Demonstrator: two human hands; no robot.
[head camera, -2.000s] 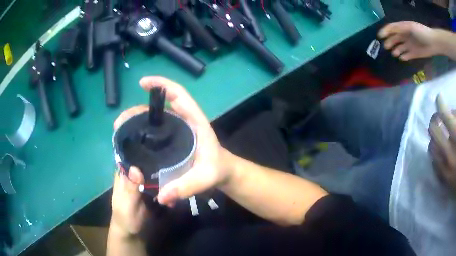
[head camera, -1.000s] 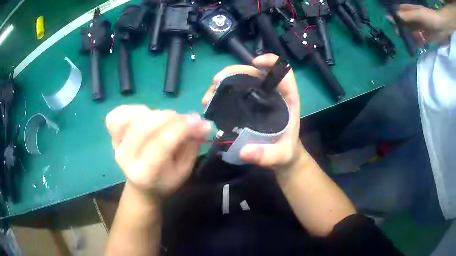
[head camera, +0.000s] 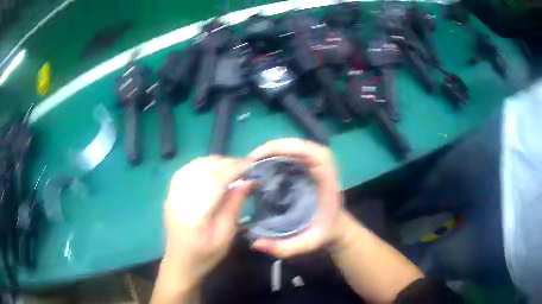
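Observation:
A round black housing (head camera: 285, 199) with a pale curved band around its rim is held low over the bench's near edge. The view is blurred. My right hand (head camera: 303, 231) grips the housing around its right side, fingers behind and thumb at the near side. My left hand (head camera: 205, 205) is at the housing's left side, thumb and fingertips close together at the rim. Whether they pinch a wire is too blurred to tell. The red wire cannot be made out.
Several black units with tubes (head camera: 223, 119) lie along the green bench (head camera: 142, 219); one has a round silver-white face (head camera: 274, 77). Two loose curved bands (head camera: 100, 142) lie at the left. More black parts are at the far left. A person in pale clothing (head camera: 523, 178) is at the right.
The housing has tilted so its round face points more towards me, and the post no longer shows clearly. My left hand has moved against its left rim. The view has shifted.

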